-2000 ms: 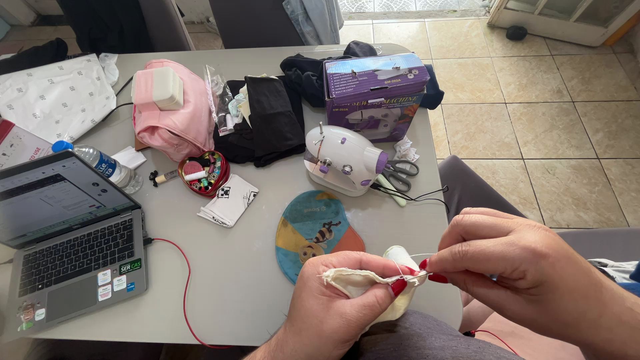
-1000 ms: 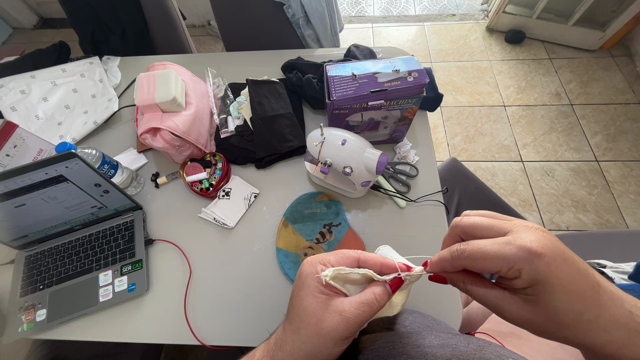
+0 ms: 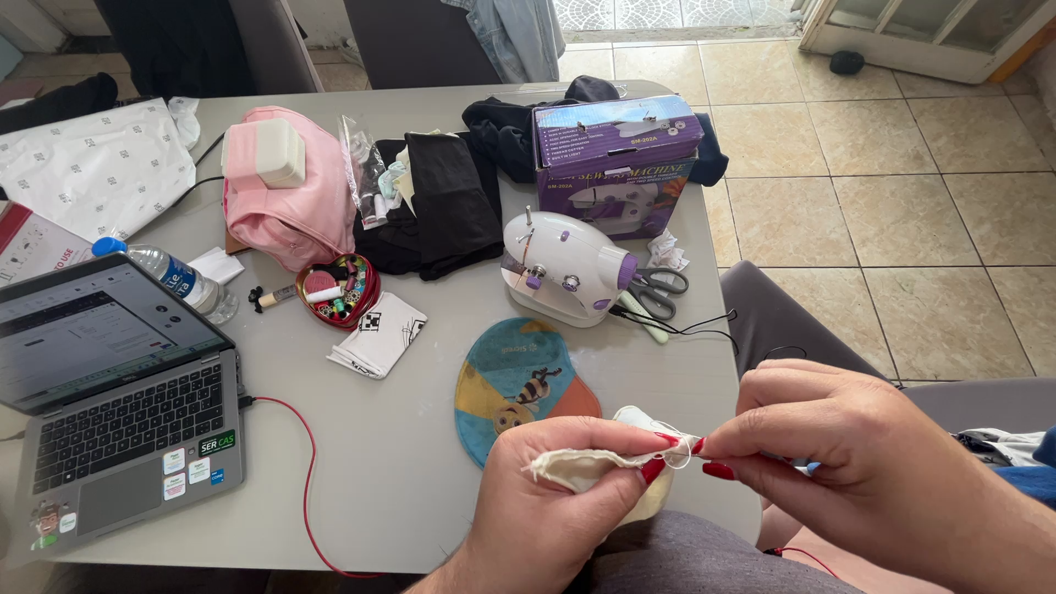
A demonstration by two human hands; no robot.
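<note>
My left hand pinches the edge of a cream fabric piece between thumb and forefinger, above my lap at the table's near edge. A loop of white thread stands at the pinched edge. Right beside it, the thumb and forefinger of my right hand are closed at the fabric's edge on something small and thin, perhaps a needle; the fingers mostly hide it. Behind my left hand lies a round mouse pad with a bee picture.
A white and purple mini sewing machine stands before its box, with grey-handled scissors beside it. A heart-shaped sewing tin, folded printed cloth, pink bag, water bottle and laptop are farther left.
The thread between my hands, stretched toward the right hand earlier, now forms a small loop at the fabric's edge. Both hands stay in nearly the same place.
</note>
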